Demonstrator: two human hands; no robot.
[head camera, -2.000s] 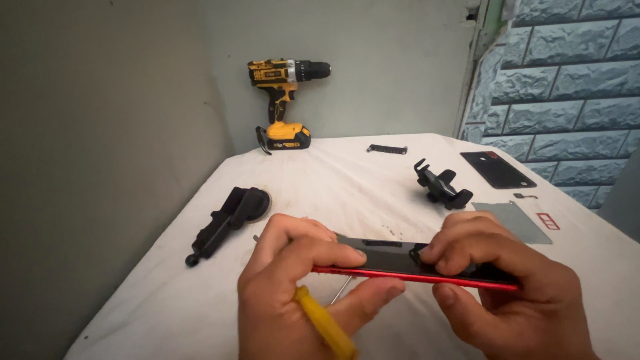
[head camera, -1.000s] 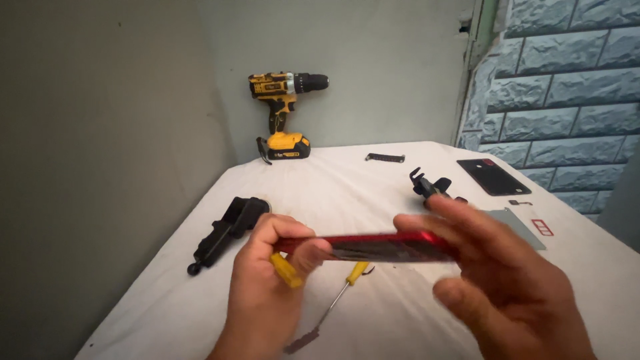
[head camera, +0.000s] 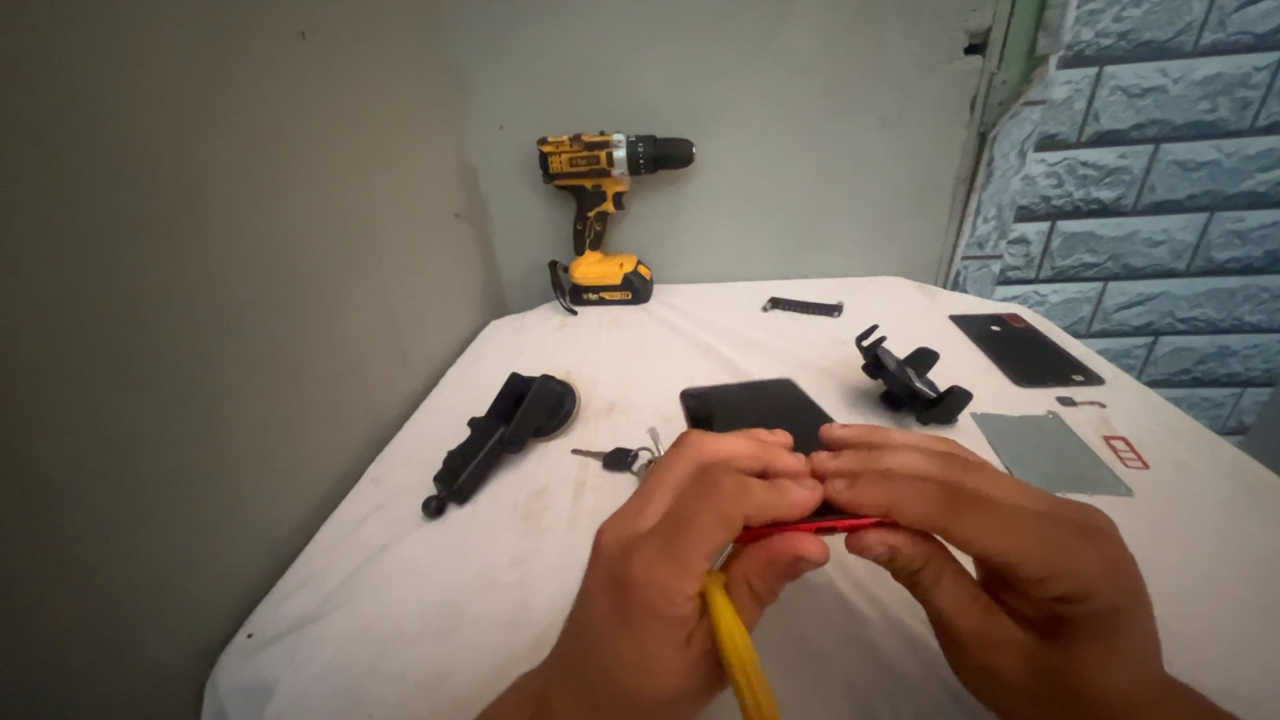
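Observation:
A smartphone with a dark face and a red edge (head camera: 755, 403) lies between both hands above the near part of the table. My left hand (head camera: 690, 550) grips its left side, fingers on the dark face and thumb below the red edge. A tool with a yellow handle (head camera: 737, 645) is also tucked in my left hand; its tip is mostly hidden. My right hand (head camera: 980, 545) holds the phone's right side the same way, fingertips touching those of the left. Keys (head camera: 620, 459) lie just beyond my left hand, partly covered by it.
A yellow and black cordless drill (head camera: 600, 220) stands at the back of the white-covered table (head camera: 400, 590). A black suction mount arm (head camera: 500, 440) lies left. Rightward are a phone holder clamp (head camera: 910, 380), a dark back panel (head camera: 1027, 350), a grey sheet (head camera: 1050, 453), a red frame (head camera: 1126, 452) and a black strip (head camera: 803, 307).
A second ago the phone was tilted, with my right hand partly off it. Now both hands close on it and its dark face shows beyond the fingers.

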